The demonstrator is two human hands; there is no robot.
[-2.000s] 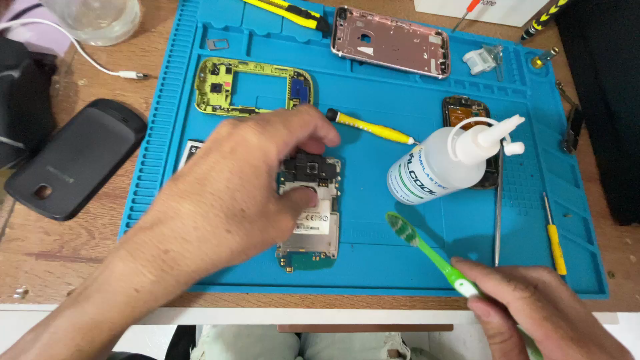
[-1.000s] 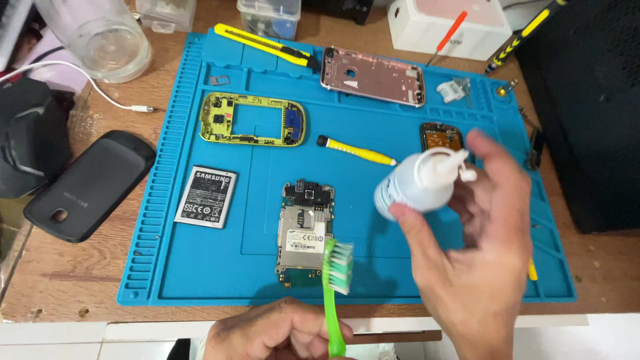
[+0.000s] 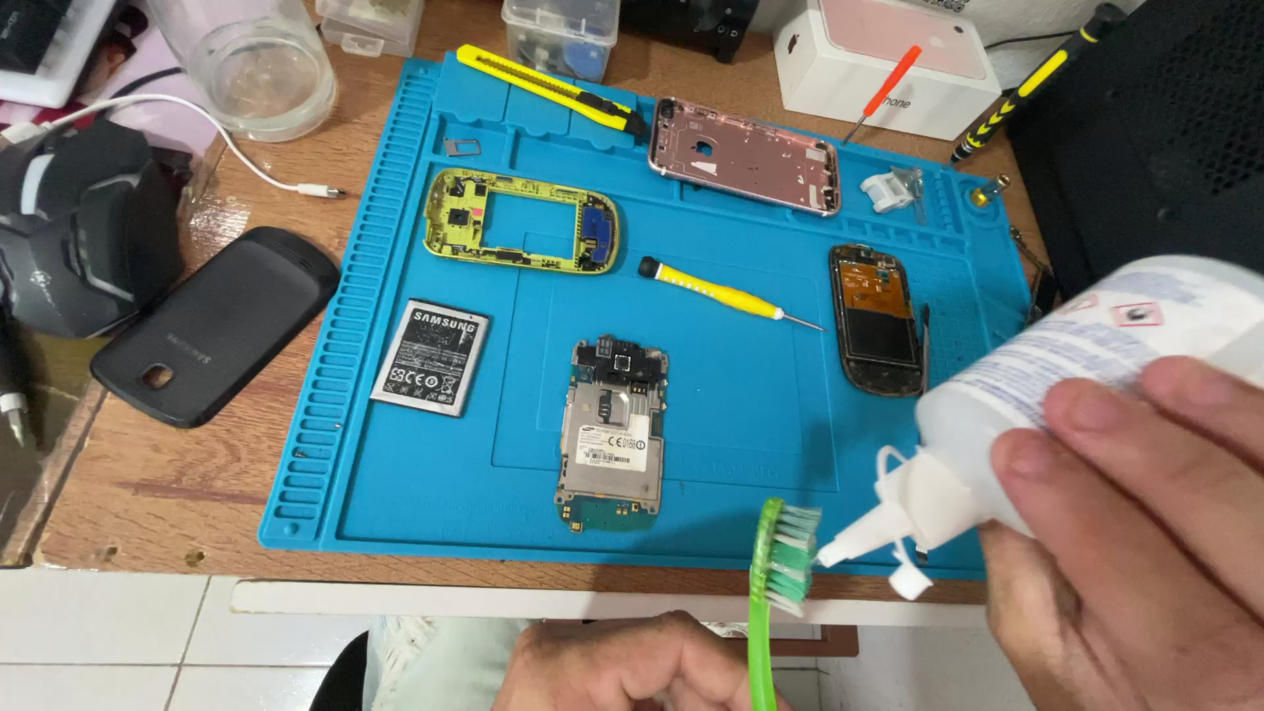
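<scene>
At the bottom centre my left hand [image 3: 632, 667] grips a green toothbrush [image 3: 762, 612], its head upright with the bristles facing right. My right hand [image 3: 1136, 504], at the lower right, holds a tilted clear plastic bottle [image 3: 997, 395] with its cap off. The white nozzle tip is right beside the bristles; whether they touch I cannot tell. Left of the brush, a phone circuit board [image 3: 612, 434] with a metal shield and a white label lies on the blue silicone mat [image 3: 731, 434]. A phone battery [image 3: 432, 355] lies to the board's left.
Around the mat are a yellow-green phone frame [image 3: 454, 237], a yellow screwdriver [image 3: 711, 286], a phone screen assembly [image 3: 877, 321], a pink phone housing [image 3: 741, 158] and a yellow utility knife [image 3: 548, 87]. A black back cover [image 3: 217, 321] rests on the wooden table left of the mat.
My left hand has left the circuit board and now has the toothbrush, which my right hand held. My right hand has picked up the bottle from the mat and tipped it beside the bristles.
</scene>
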